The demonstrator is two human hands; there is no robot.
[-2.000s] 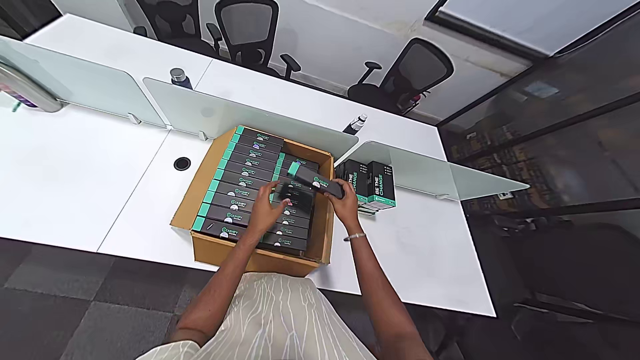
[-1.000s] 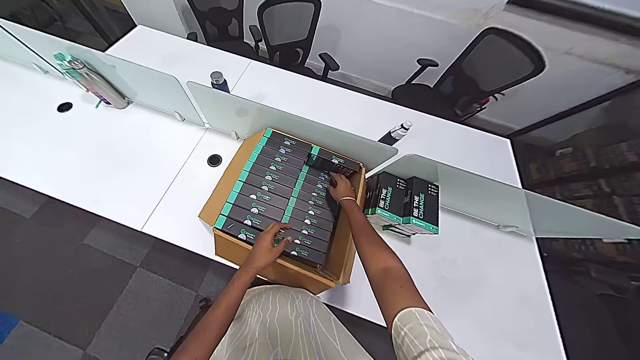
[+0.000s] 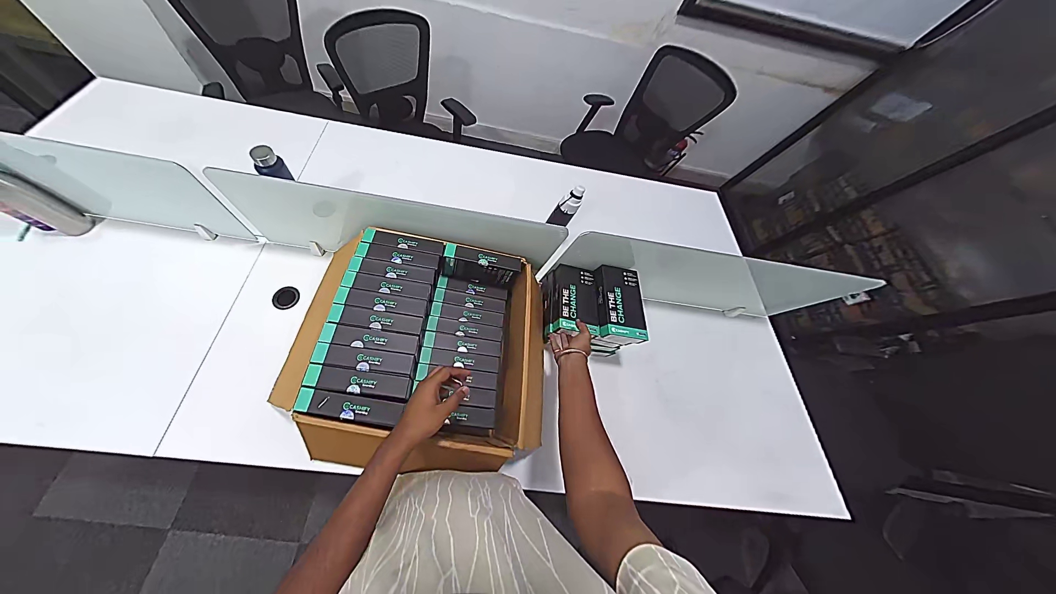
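An open cardboard carton [image 3: 330, 437] holds two columns of black boxes with green ends. In the right column, near the far end, one black box [image 3: 478, 271] lies differently from its neighbours. My left hand [image 3: 435, 403] hovers over the near part of that column, fingers parted and holding nothing. To the right of the carton stand two stacks of similar black boxes. My right hand [image 3: 571, 337] is at the near green end of the left stack's top box [image 3: 575, 295]; whether the fingers grip it cannot be told. Beside it is the right stack [image 3: 621, 301].
Frosted glass dividers [image 3: 693, 276] run along the white desk [image 3: 701, 396] just behind the carton and stacks. A dark bottle [image 3: 271, 163] and another bottle [image 3: 566, 206] stand beyond them. A round cable hole [image 3: 285, 298] lies left of the carton.
My right hand has moved from the carton's right column to the left stack beside it. The black box held over the carton two seconds ago is out of my hands. My left hand stays over the carton.
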